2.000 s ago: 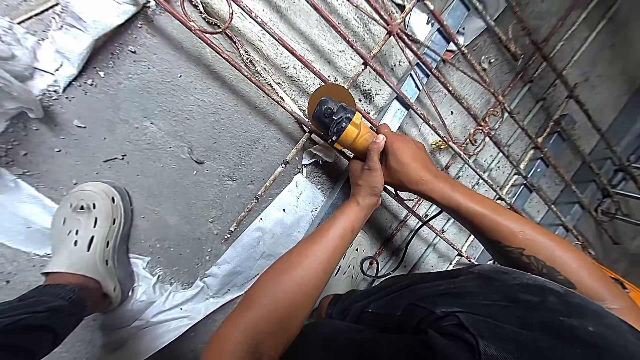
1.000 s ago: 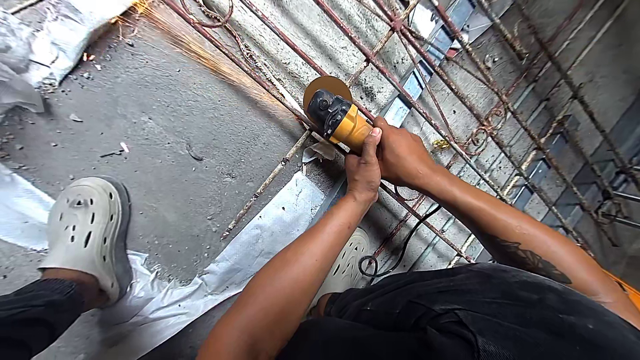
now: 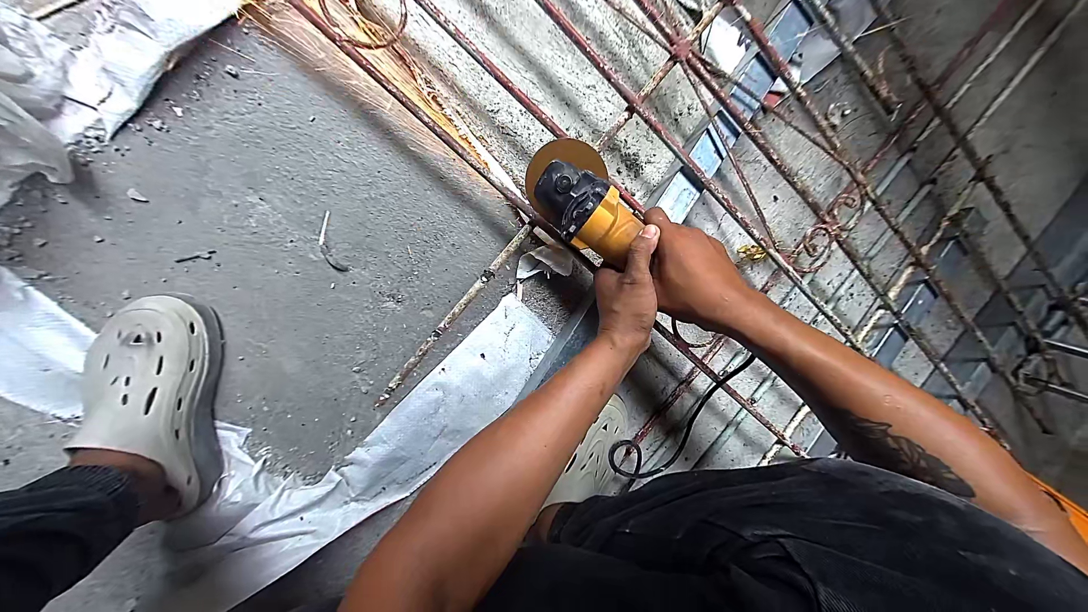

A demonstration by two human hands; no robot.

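Both my hands grip a yellow and black angle grinder (image 3: 599,217) at the middle of the view. My left hand (image 3: 627,297) closes on its body from the near side, thumb along the top. On the right side of the body, my right hand (image 3: 697,272) is wrapped around it. The brown cutting disc (image 3: 565,161) lies over the bars of a rusty rebar mesh (image 3: 671,140); its exact contact point is hidden. Orange sparks (image 3: 382,76) stream along a bar toward the upper left. A short rebar stub (image 3: 459,314) points down-left from the mesh edge.
A black power cord (image 3: 693,425) loops under my right forearm. White sheeting (image 3: 442,382) lies on the concrete floor (image 3: 255,255), and more plastic sheeting (image 3: 102,59) is at upper left. My feet wear clogs (image 3: 144,382). Metal channels (image 3: 705,157) lie under the mesh.
Two seconds ago no sparks showed; one second ago they streamed to the upper left, and now they look brighter and denser. My hands and the grinder have stayed in nearly the same place.
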